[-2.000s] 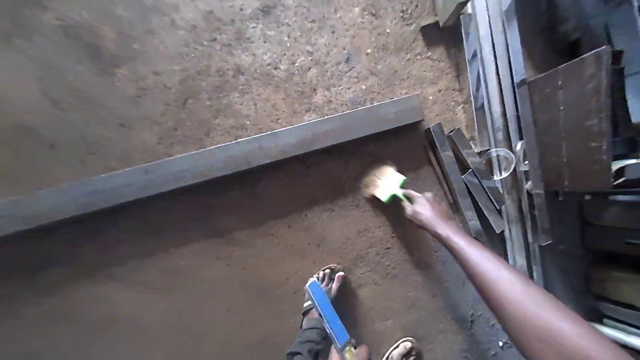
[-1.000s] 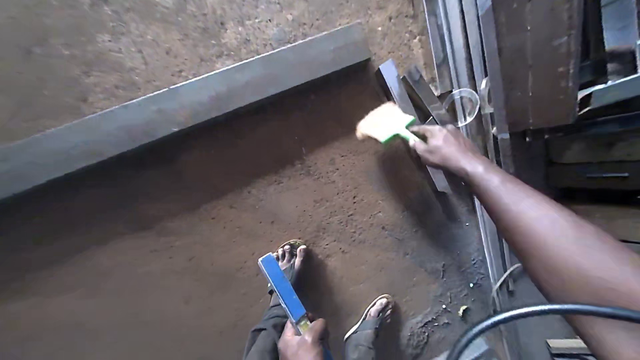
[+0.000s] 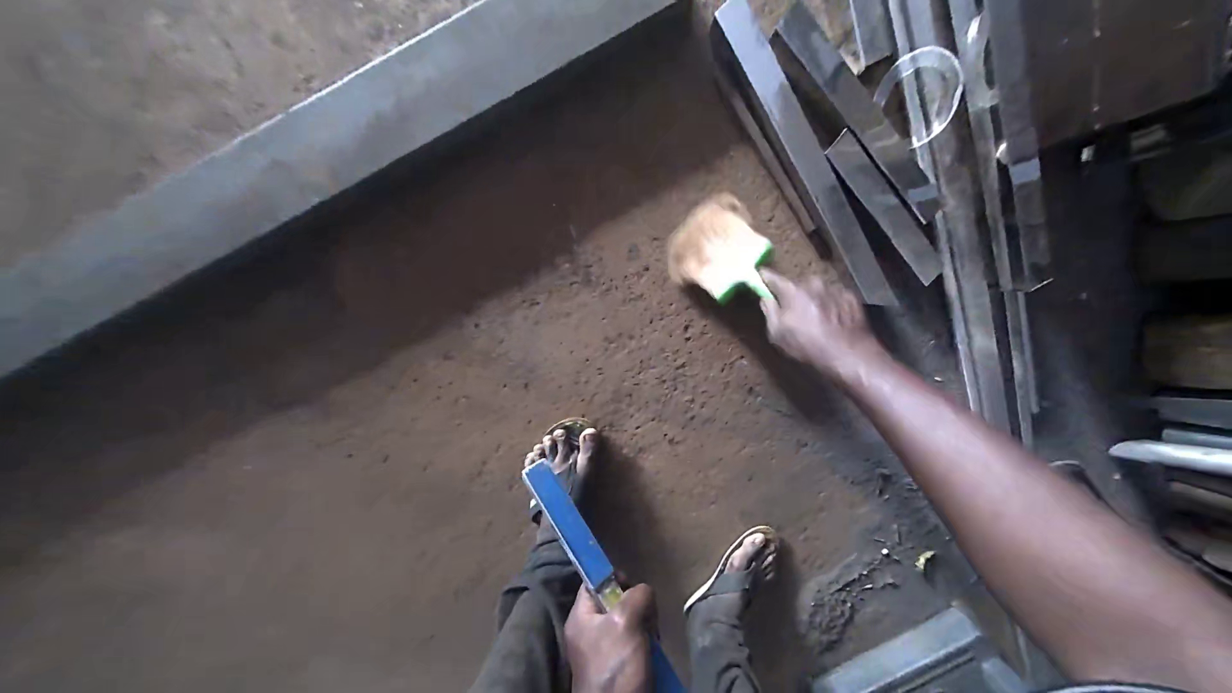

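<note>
My right hand (image 3: 823, 322) grips the green handle of a broad brush with pale bristles (image 3: 717, 245), held over the brown dirt floor (image 3: 385, 539). The bristles look blurred. At the bottom centre, my left hand (image 3: 611, 635) is closed around a blue spirit level (image 3: 570, 525), whose upper end overlaps my sandalled foot. A long grey metal bar (image 3: 318, 154) crosses the upper left, well away from both hands.
Flat metal strips (image 3: 808, 154) and long metal bars (image 3: 972, 212) lie at the right, with a clear ring (image 3: 919, 96) on them. A grey metal object (image 3: 905, 654) sits at the bottom right, near dark debris (image 3: 847, 597).
The view has shifted a good deal. The brush, in my right hand, has moved away from the metal strips, to the left of them. The blue level has stayed in my left hand.
</note>
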